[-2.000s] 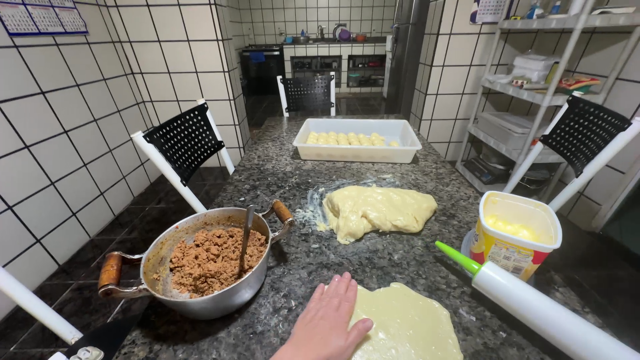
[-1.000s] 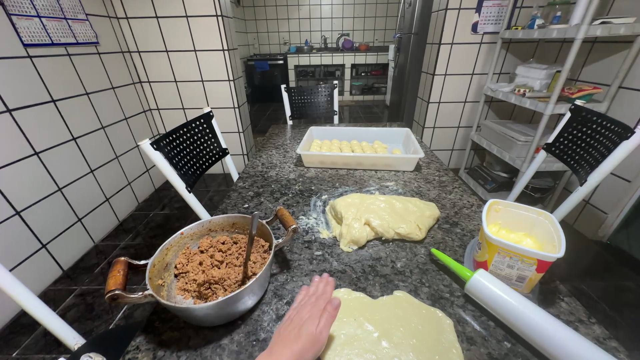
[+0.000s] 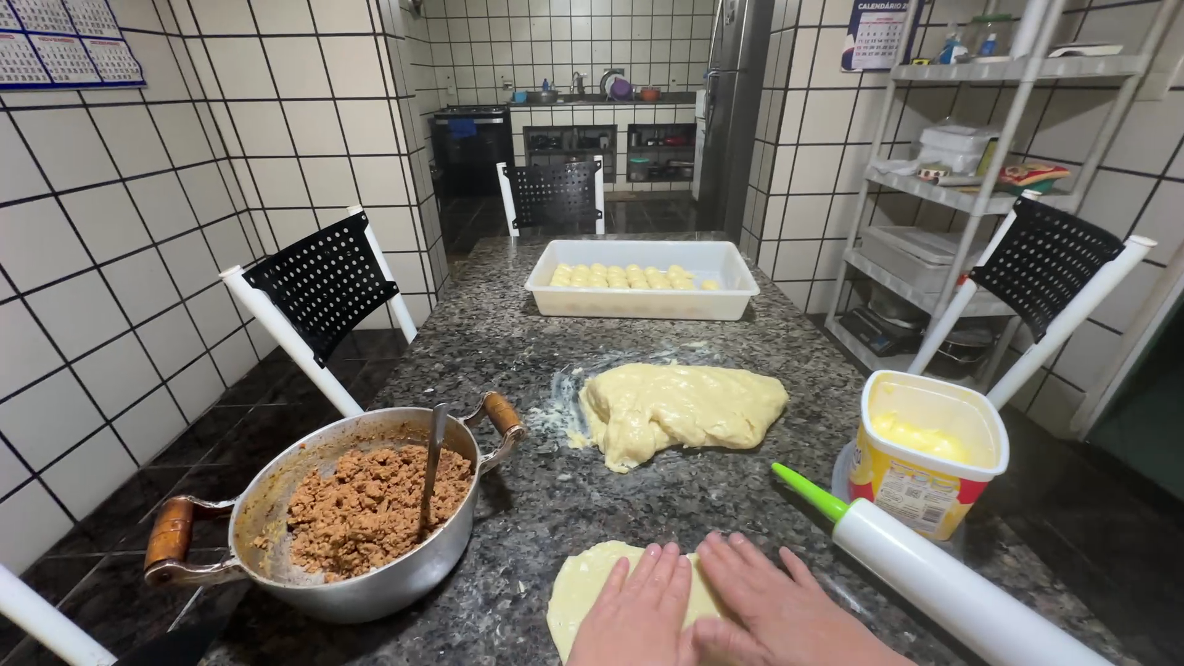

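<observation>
A flattened sheet of pale dough (image 3: pixel 578 592) lies on the granite table at the near edge of the view. My left hand (image 3: pixel 638 610) rests palm down on it, fingers slightly spread and pointing away from me. Beside it, my right hand (image 3: pixel 777 601) also presses flat, its fingertips on the dough's right part. Both palms hide much of the sheet. Beyond them sits a larger lump of dough (image 3: pixel 684 407), with a whitish smear at its left. To the right lies a white rolling pin (image 3: pixel 953 573) with a green handle.
An aluminium pot (image 3: pixel 370 592) of cooked ground filling (image 3: pixel 370 509) with a spoon (image 3: pixel 433 462) stands left. A margarine tub (image 3: pixel 925 472) stands right. A white plastic tray (image 3: pixel 643 303) holds rows of small dough pieces (image 3: pixel 620 277) farther back. Chairs (image 3: pixel 324 287) surround the granite table (image 3: pixel 462 370).
My right hand has come into view and onto the dough sheet. The left hand was alone at the sheet's left side in the earlier frames; now it lies over the dough.
</observation>
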